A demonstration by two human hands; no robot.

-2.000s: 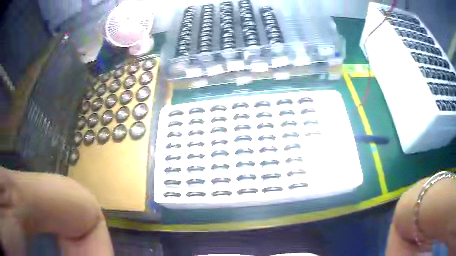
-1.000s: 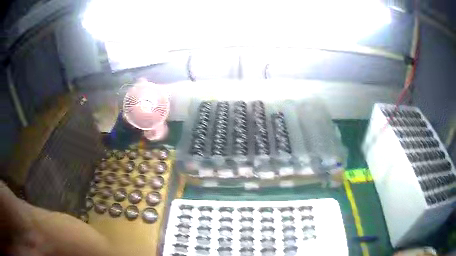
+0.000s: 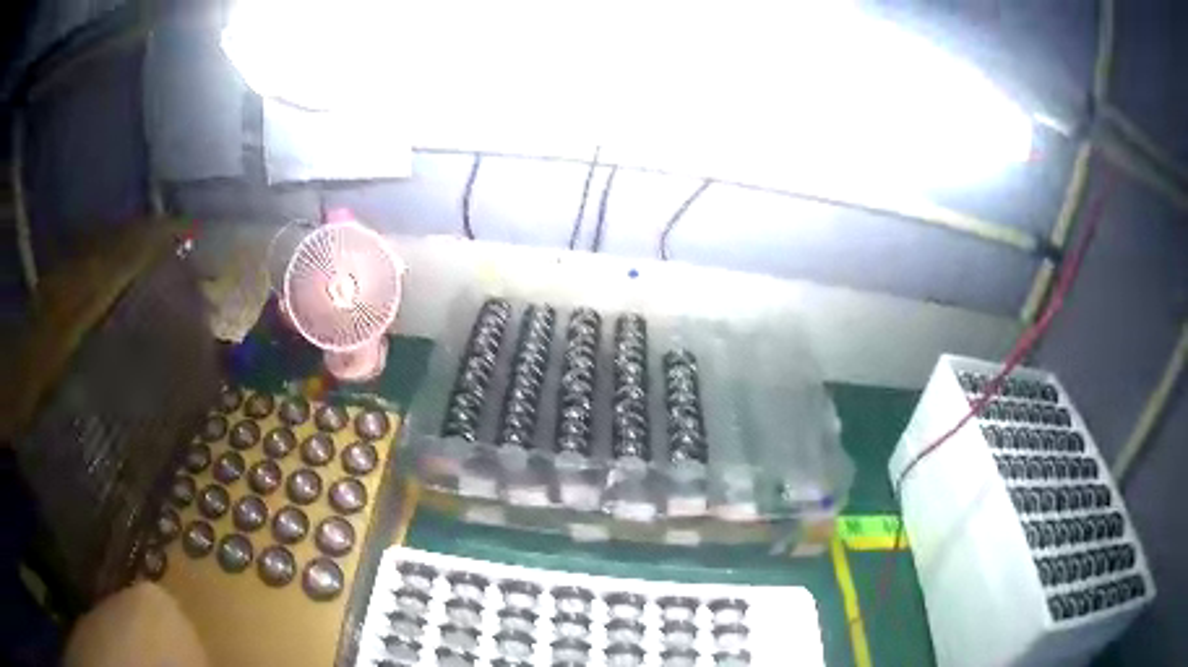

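Note:
Rows of round silvery parts (image 3: 276, 564) lie face up on the tan cardboard sheet (image 3: 248, 623) at the left. My left hand (image 3: 137, 632) shows only as a blurred, cut-off piece at the bottom left, over the sheet's near left side; its fingertips and any hold are hidden. The white parts tray (image 3: 769, 638), with parts standing in rows, is cut off by the bottom edge. Clear blister trays (image 3: 769, 437) with dark parts in columns stand behind it. My right hand is out of the picture.
A pink fan (image 3: 343, 289) stands at the back left. Tall stacked white trays (image 3: 958, 521) stand at the right, with a thin red wire (image 3: 1003, 371) hanging across them. A tall stack (image 3: 111, 430) is at the far left. A glaring tube light (image 3: 625, 91) spans the top.
The view has tilted up and turned, so the white tray has slid down to the bottom edge. My left hand has shrunk towards the bottom left corner. My right hand has left the picture.

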